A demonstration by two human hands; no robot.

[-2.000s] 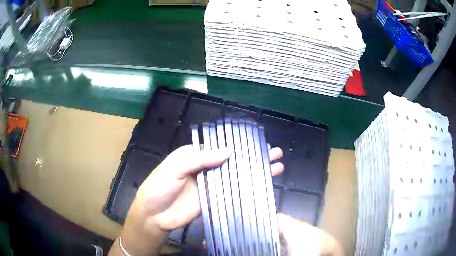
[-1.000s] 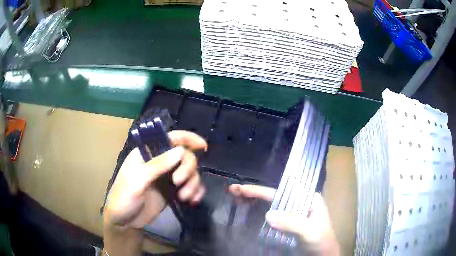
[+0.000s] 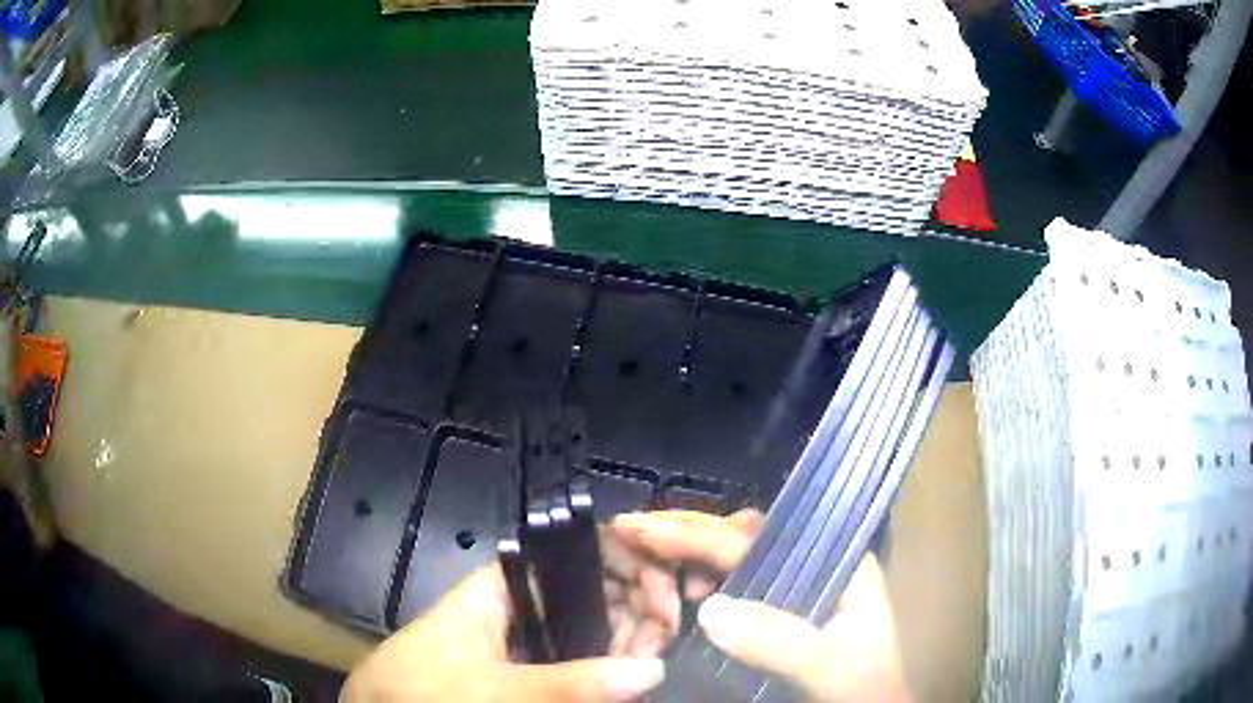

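Note:
My left hand [image 3: 481, 646] holds a few black frames [image 3: 557, 577] on edge, low over the front of the black blister tray [image 3: 440, 343]. My right hand [image 3: 811, 632] holds a fanned row of several frames [image 3: 859, 440], their pale edges showing, tilted over the tray's right side. The fingers of both hands are close together between the two groups; whether they touch is unclear. The tray lies flat, and its visible pockets hold no frames. The lower ends of the frames are hidden by my hands or cut off by the picture's edge.
A tall white tray stack [image 3: 756, 124] stands on the green belt [image 3: 357, 110], with a red item [image 3: 965, 197] beside it. Another white stack [image 3: 1141, 453] is at right. A blue basket [image 3: 1099, 69] is upper right, an orange bin [image 3: 41, 392] far left, clear plastic items [image 3: 103, 117] upper left.
The single fanned row was split into two groups, one in each hand. Since then my left hand has moved right and down with its frames, and the right group has shifted slightly right.

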